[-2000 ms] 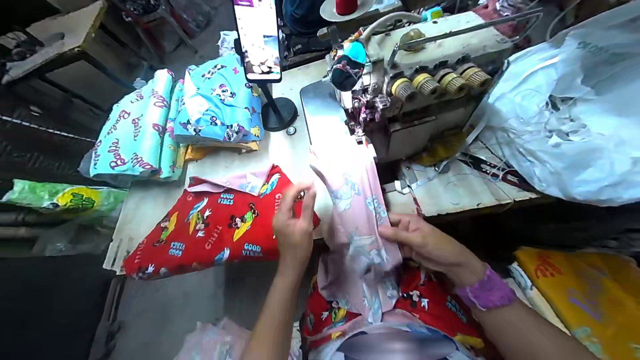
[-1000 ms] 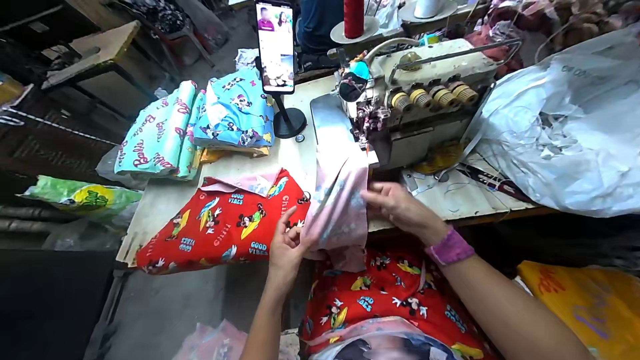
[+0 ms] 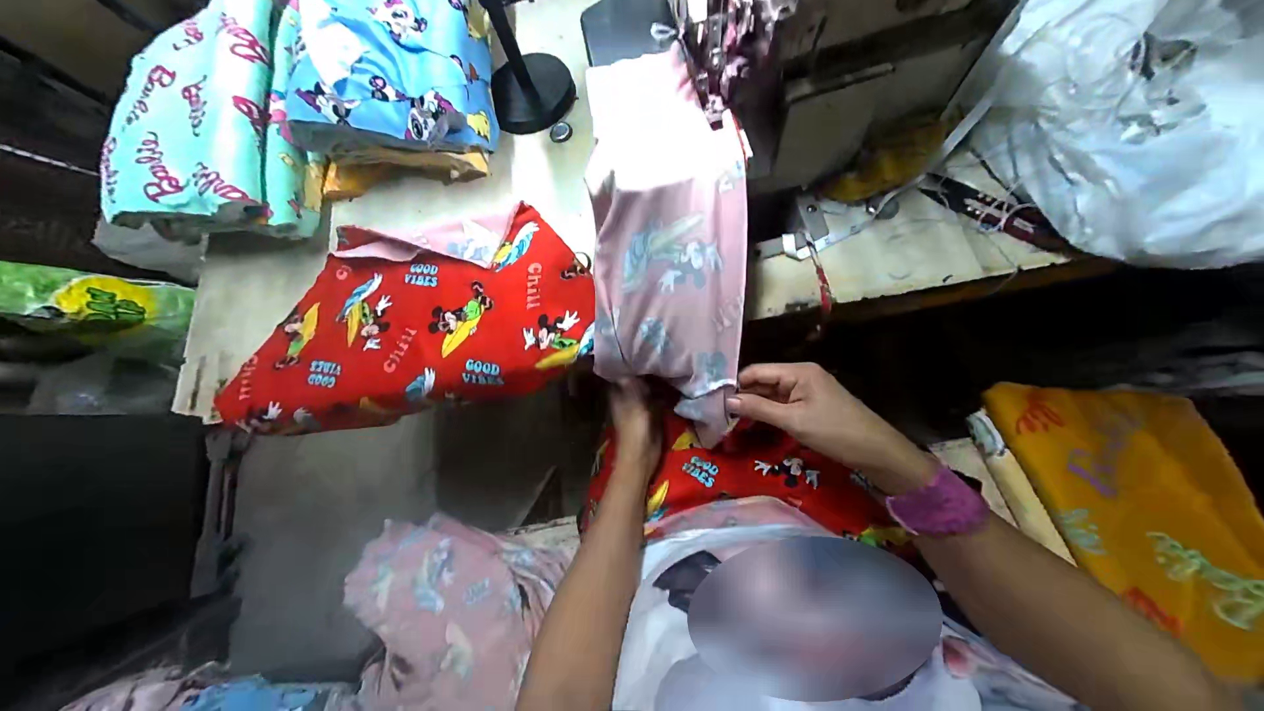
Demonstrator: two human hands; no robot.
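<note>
A strip of pink printed fabric (image 3: pixel 671 257), wrong side up, runs from the needle area of an overlock sewing machine (image 3: pixel 726 49) down over the table's front edge. Its lower right corner is pinched between the thumb and fingers of my right hand (image 3: pixel 790 400), which wears a purple wristband (image 3: pixel 938 502). My left hand (image 3: pixel 632 415) is at the lower left edge of the strip, its fingers partly hidden by the cloth, so its grip is unclear. Red printed fabric (image 3: pixel 444 326) lies on the table to the left, and more red fabric (image 3: pixel 780 464) rests on my lap.
Folded teal fabric (image 3: pixel 188 128) and blue fabric (image 3: pixel 395 79) lie at the back left beside a black round stand base (image 3: pixel 533 94). A white plastic bag (image 3: pixel 1136 128) and small metal tools (image 3: pixel 815 227) are on the right. Orange fabric (image 3: pixel 1136 513) lies low right; pink fabric (image 3: pixel 444 592) hangs low left.
The view has tilted down and closer. The pink strip, bunched two seconds ago, now hangs straighter from the machine. Both my hands have moved to its lower end.
</note>
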